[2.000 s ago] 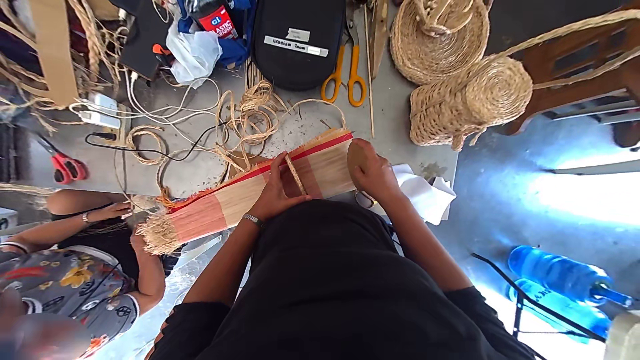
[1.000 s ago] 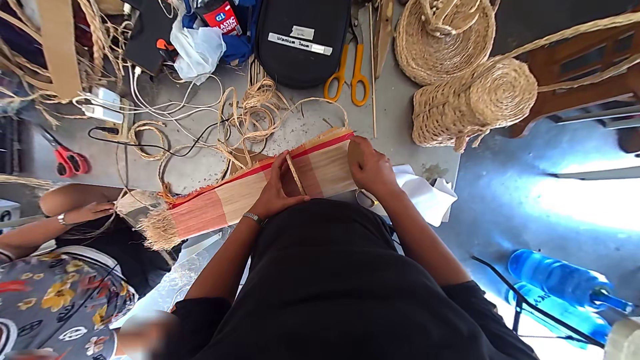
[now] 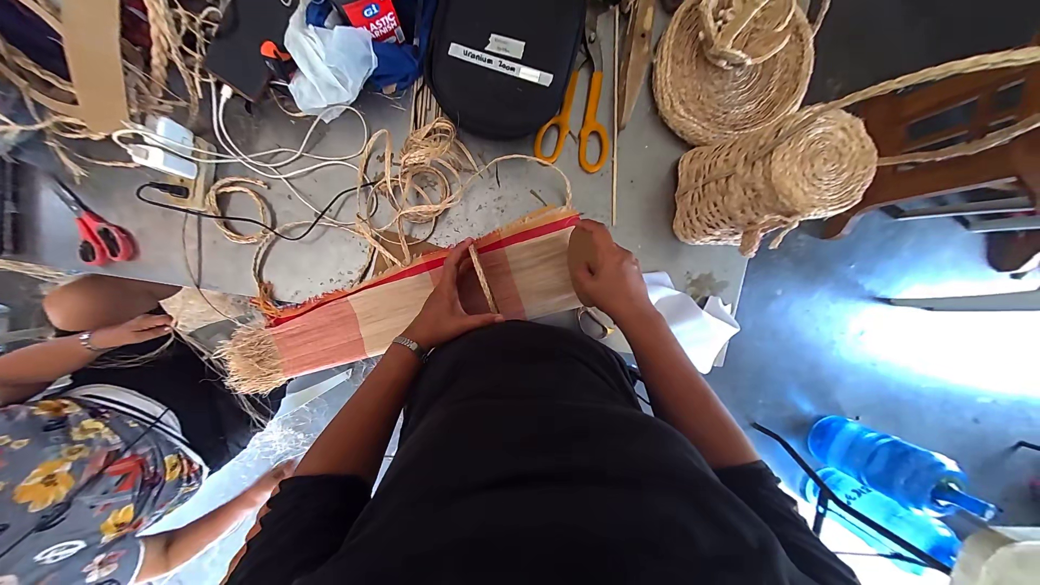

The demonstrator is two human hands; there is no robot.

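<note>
A long striped piece of woven fibre cloth (image 3: 398, 302), natural and pinkish with a red edge and a fringed left end, lies aslant along the near edge of the table. My left hand (image 3: 452, 302) spreads over its middle, thumb and fingertips at the two ends of a short braided cord strip (image 3: 483, 279) that crosses the cloth. At the cloth's right end, my right hand (image 3: 608, 272) grips a flat brown rounded piece (image 3: 582, 256), its material unclear, against the weave. Loose cord coils (image 3: 422, 175) lie just beyond the cloth.
Orange-handled scissors (image 3: 575, 130), a black case (image 3: 504, 89) and woven round baskets (image 3: 772, 175) lie beyond. Red-handled scissors (image 3: 106, 237), white cables (image 3: 276, 166) and a power adapter (image 3: 165, 148) are left. Crumpled white paper (image 3: 691, 321) is near my right forearm. Another person's hand (image 3: 134, 331) holds fibre at lower left.
The other person's arms at lower left have shifted. My two hands and the woven cloth show no plain change of place.
</note>
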